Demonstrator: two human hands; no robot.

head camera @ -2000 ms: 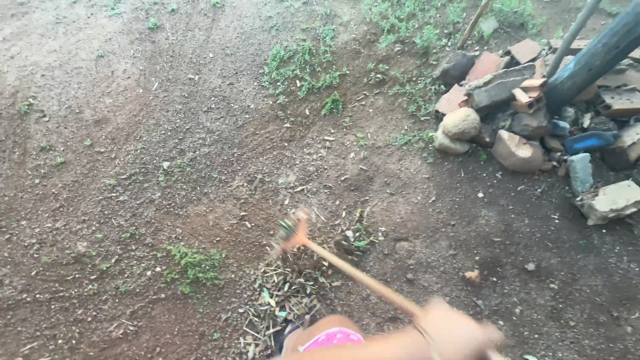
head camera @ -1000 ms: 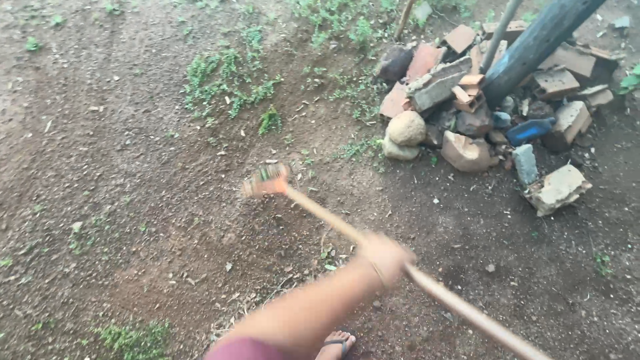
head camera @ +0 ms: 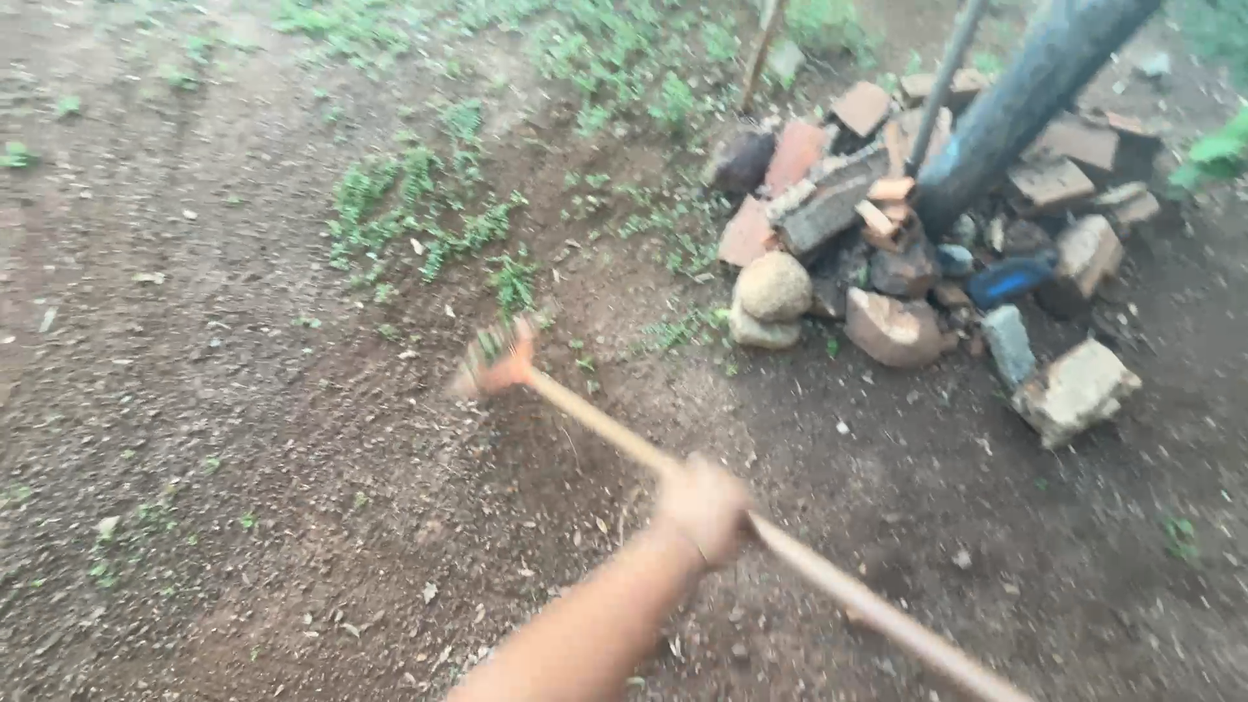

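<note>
My left hand (head camera: 704, 507) is closed around the wooden handle (head camera: 848, 590) of a broom, about midway along the part in view. The forearm comes up from the bottom edge, left of centre. Up and to the left of the hand, the broom's orange head (head camera: 502, 361) is at the dirt ground beside a low green weed (head camera: 514, 283). Its bristles are blurred by motion. The handle runs out of view at the lower right, and my right hand is not seen.
A heap of broken bricks and stones (head camera: 892, 327) surrounds the foot of a thick grey post (head camera: 1024, 107) at the upper right. A blue object (head camera: 1009, 281) lies among them. Low weeds (head camera: 419, 210) grow at the upper left, and a thin stick (head camera: 762, 54) stands beyond the heap.
The pile of leaf litter and the pink clothing seen two seconds ago are out of view, as is the foot seen one second ago. My left hand still holds the handle.
</note>
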